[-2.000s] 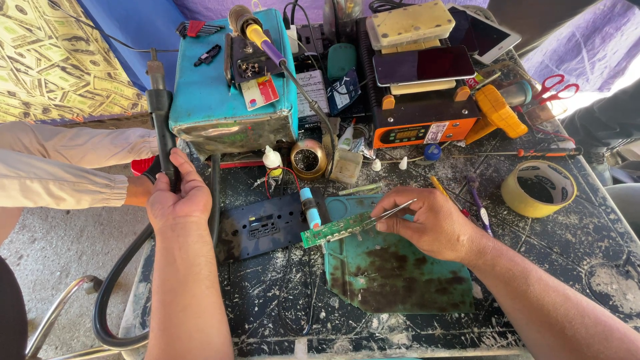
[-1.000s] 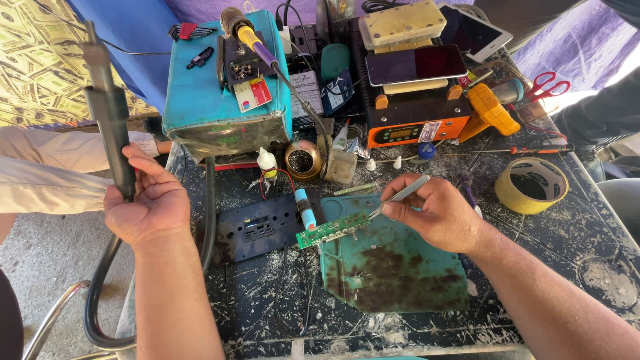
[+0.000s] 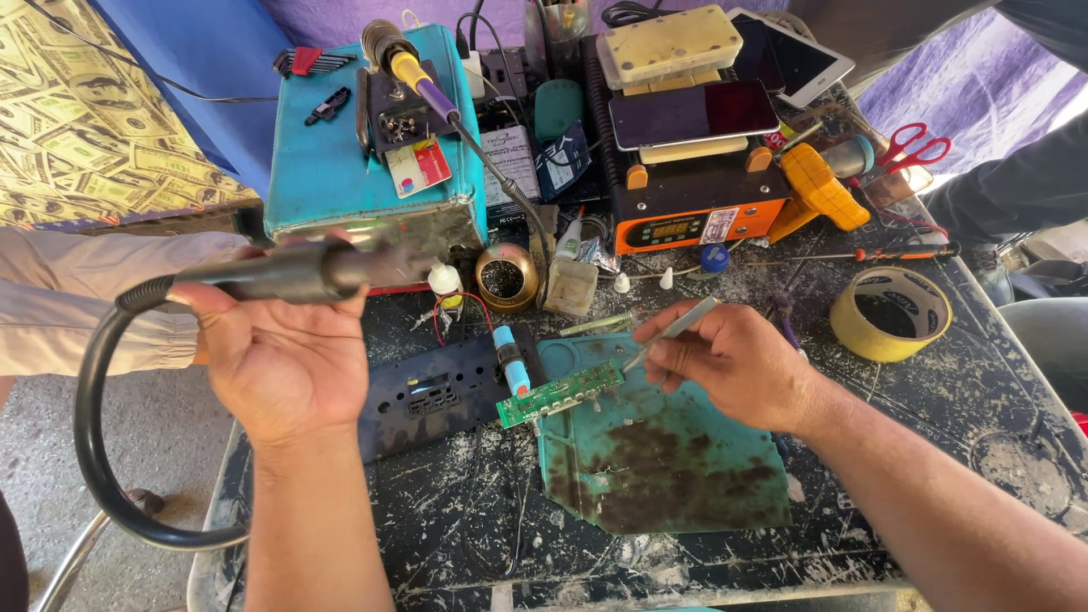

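My left hand [image 3: 293, 357], palm up, grips a black hot-air gun [image 3: 289, 270] with a thick black hose; its blurred nozzle points right, in front of the turquoise box. My right hand [image 3: 722, 361] holds metal tweezers [image 3: 671, 331], whose tips are at the right end of a narrow green circuit board [image 3: 561, 395]. That board lies tilted across the left edge of a burnt turquoise silicone mat [image 3: 671, 459]. Against the board's upper side rests a light-blue cylindrical cell [image 3: 511, 359] with red and black wires. Left of the mat is a dark perforated panel [image 3: 425, 391].
A turquoise box [image 3: 340, 183] bears a soldering iron [image 3: 416, 76]. An orange-fronted station [image 3: 680, 225] carries a phone. Nearby are a brass-coloured pot [image 3: 507, 276], yellow tape roll [image 3: 890, 314], screwdriver [image 3: 901, 252] and red scissors [image 3: 914, 146]. Another person's sleeve [image 3: 93, 297] is at left.
The hot-air gun has swung from upright to roughly level, its nozzle now pointing right, and my left hand has turned palm up. The tweezers stay in my right hand near the board.
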